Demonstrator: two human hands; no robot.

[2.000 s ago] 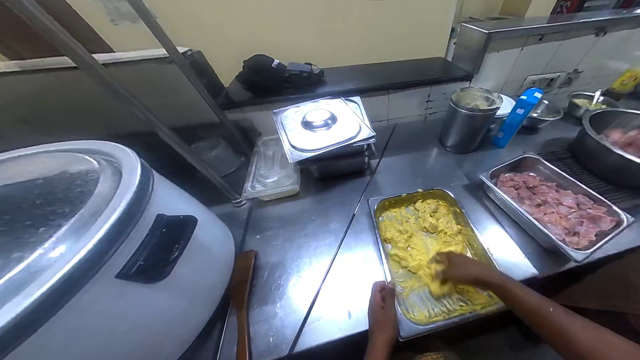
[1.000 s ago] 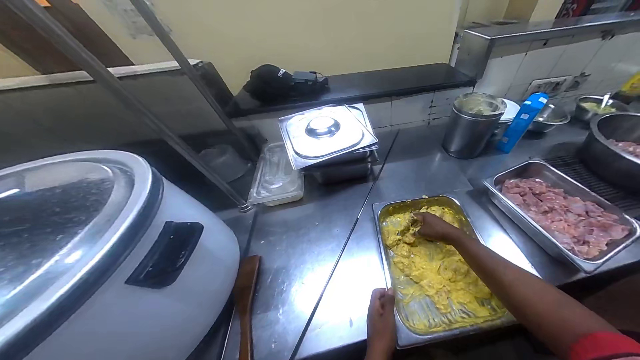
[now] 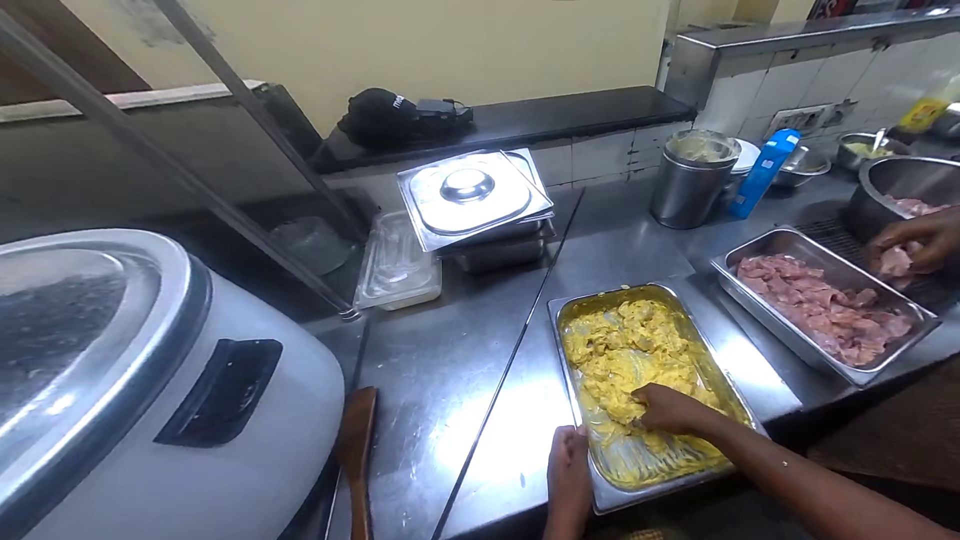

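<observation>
A rectangular steel pan (image 3: 562,352) stands near the counter's front edge, holding pieces coated in yellow marinade (image 3: 645,330). My left hand (image 3: 568,461) grips the pan's left rim near its front corner. My right hand (image 3: 667,409) is in the yellow mix at the middle of the pan, its fingertips partly hidden in it. To the right, a second steel pan (image 3: 787,337) holds raw meat pieces (image 3: 825,304). Another person's hand (image 3: 919,244) holds a piece of meat above that pan's far right side.
A large white cooker (image 3: 277,420) fills the left side, with a wooden paddle (image 3: 358,450) beside it. Behind are a lidded steel container (image 3: 495,255), a plastic container (image 3: 397,262), a steel canister (image 3: 690,187), a blue carton (image 3: 763,176) and a large steel pot (image 3: 874,191).
My right hand moved to the far part of the pan, then came back toward its middle. The other person's hand with meat has appeared at the right. My left hand stays at the rim.
</observation>
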